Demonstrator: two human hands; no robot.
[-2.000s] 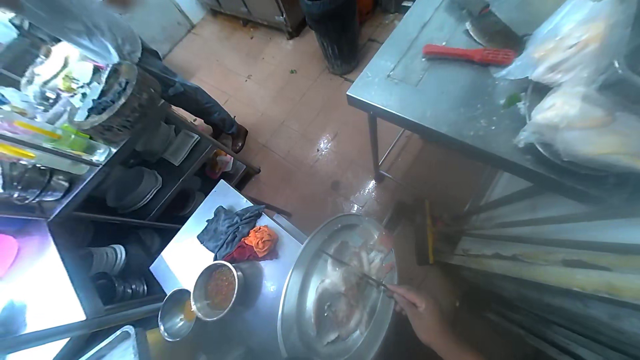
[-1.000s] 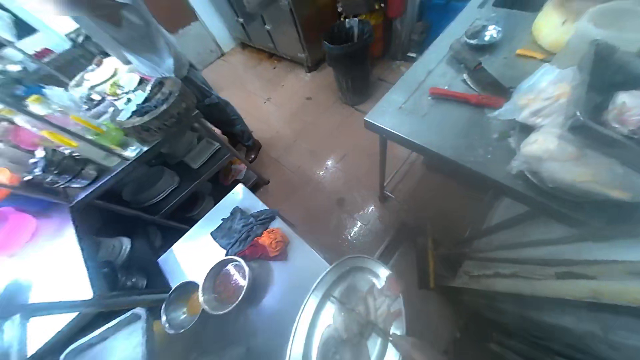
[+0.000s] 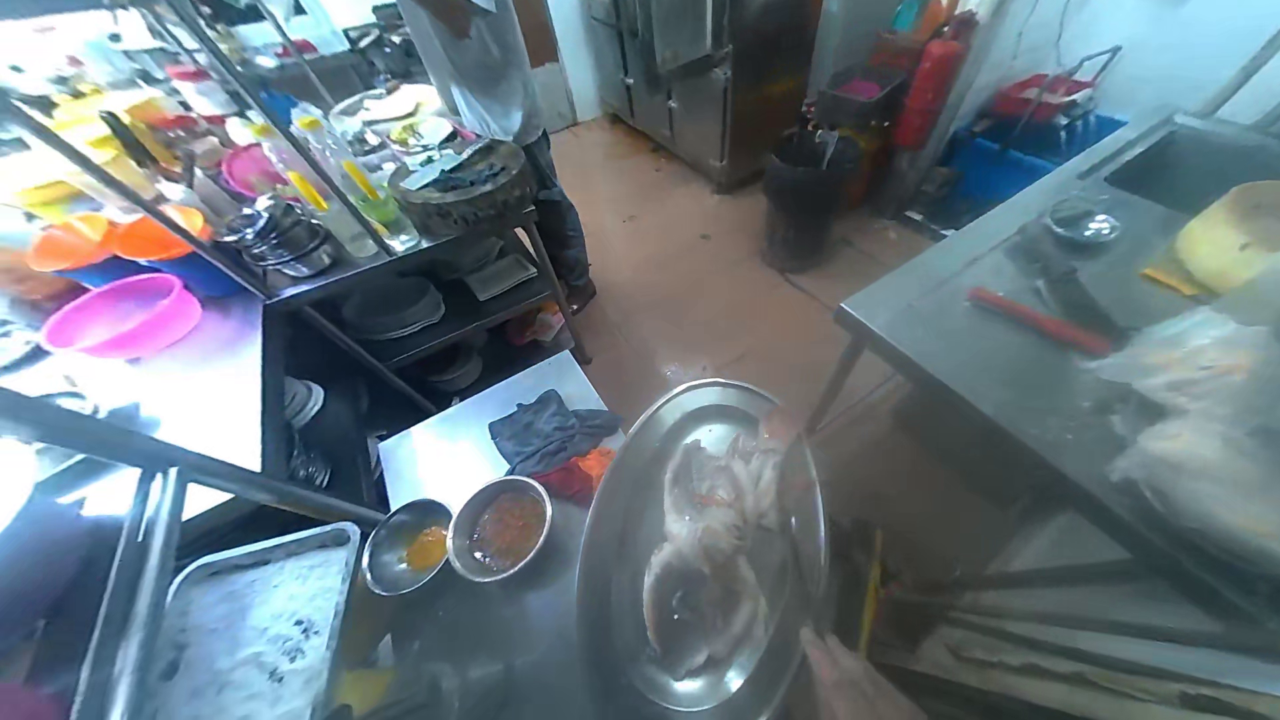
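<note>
A large oval metal platter (image 3: pixel 615 510) lies tilted in view at the lower middle, with pale, wet, raw-looking meat (image 3: pixel 705 560) spread on it, probably poultry. My right hand (image 3: pixel 855 680) is at the platter's lower right rim, cut off by the frame's bottom edge. A blurred streak runs along the right side of the platter; whether my right hand holds a utensil there cannot be told. My left hand is out of view. Left of the platter are a metal bowl of reddish sauce (image 3: pixel 508 530) and a metal bowl with something orange (image 3: pixel 425 548).
Dark and orange cloths (image 3: pixel 550 435) lie behind the bowls, and a metal tray (image 3: pixel 250 620) is at lower left. A steel table (image 3: pixel 950 360) at right bears a red-handled tool (image 3: pixel 1040 320) and bagged food (image 3: pixel 1200 440). A person (image 3: pixel 490 70) stands beyond the left shelves.
My right hand, over the platter's right side with a long thin utensil two seconds ago, is now lower at the rim. The view has swung upward, showing more of the room.
</note>
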